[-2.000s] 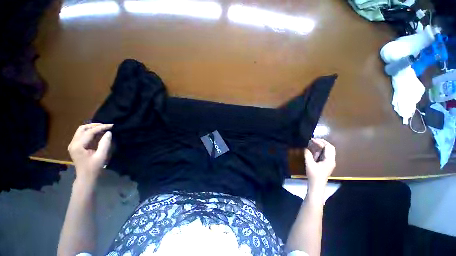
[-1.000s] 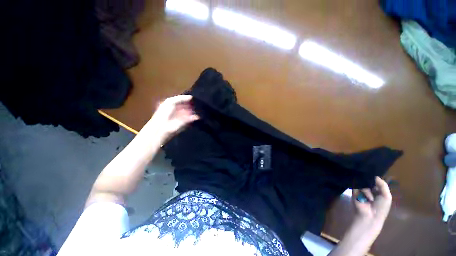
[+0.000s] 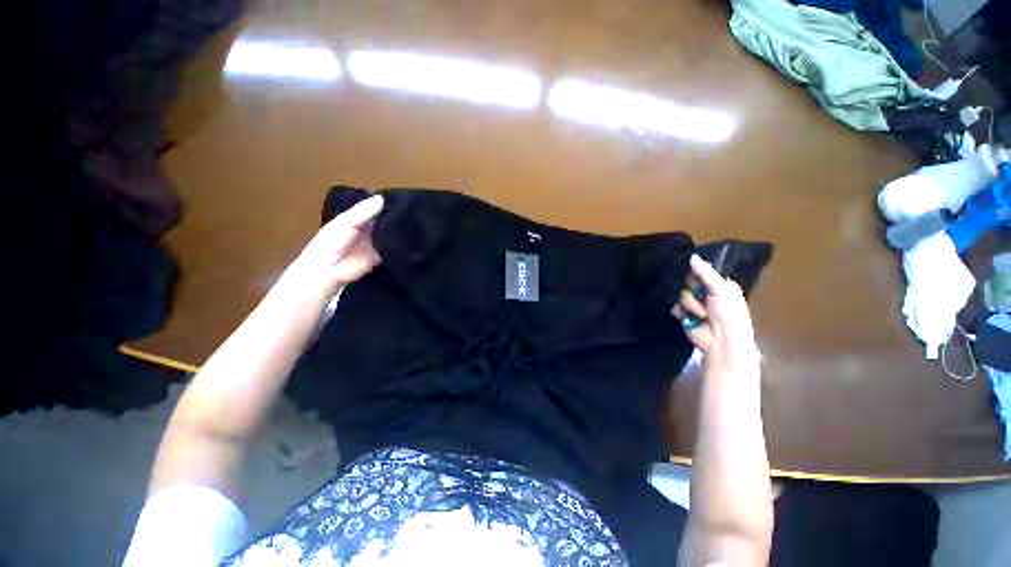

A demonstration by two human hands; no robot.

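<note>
The black dress (image 3: 443, 310) lies on the table edge in front of me, its upper edge away from me. A grey label with pale lettering (image 3: 522, 277) lies near the middle of its neckline. Gathered cloth and a tie show below the label. My left hand (image 3: 357, 246) pinches the dress at its upper left, by the sleeve. My right hand (image 3: 710, 301) holds it at the upper right. A small dark thing with a blue-green spot shows in the right palm; I cannot tell what it is.
The glossy brown table (image 3: 443, 144) has a yellowish edge. A dark garment heap (image 3: 100, 255) is at left. A pale green garment (image 3: 826, 66), a white face mask (image 3: 933, 294) and blue and white clutter lie at right. Black cloth (image 3: 854, 526) is below right.
The view has swung and turned back level. Both hands have moved inward along the dress's upper edge, and the neckline is now drawn up, with the label upright and the gathers showing below it.
</note>
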